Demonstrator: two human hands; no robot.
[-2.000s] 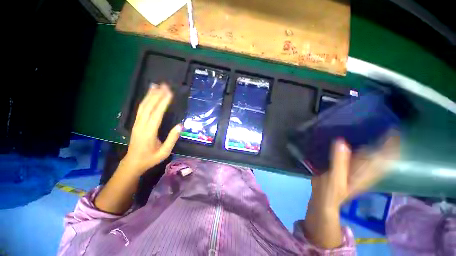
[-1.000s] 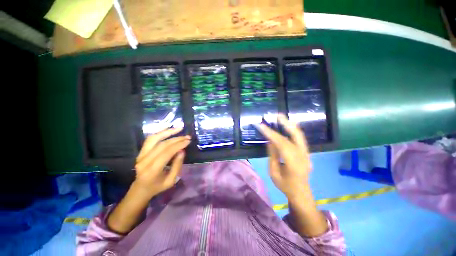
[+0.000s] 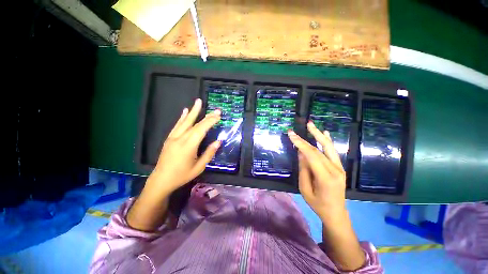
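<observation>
A long matte black phone tray (image 3: 300, 185) lies on the green bench. Its leftmost slot is empty. The other slots hold several smartphones, such as the second one from the left in the row (image 3: 275, 144), with green text lines on dark screens and shiny glare. My left hand (image 3: 184, 152) is over the leftmost phone and the empty slot, fingers spread, fingertips at that phone's screen. My right hand (image 3: 321, 174) is over the middle of the tray, with fingertips at the gap between the two middle phones. Neither hand holds anything. Whether the fingertips touch glass is unclear.
A scuffed wooden board (image 3: 267, 32) lies behind the tray, with a yellow paper (image 3: 156, 16) and a thin white pen (image 3: 199, 32) on it. A white line (image 3: 428, 60) runs along the bench at right. A person's pink sleeve (image 3: 468, 230) shows at far right.
Since two seconds ago, my right hand has let go of the phone it held. All phones now lie in the tray, showing green text. Over the last second the view has shifted and my left fingers have spread.
</observation>
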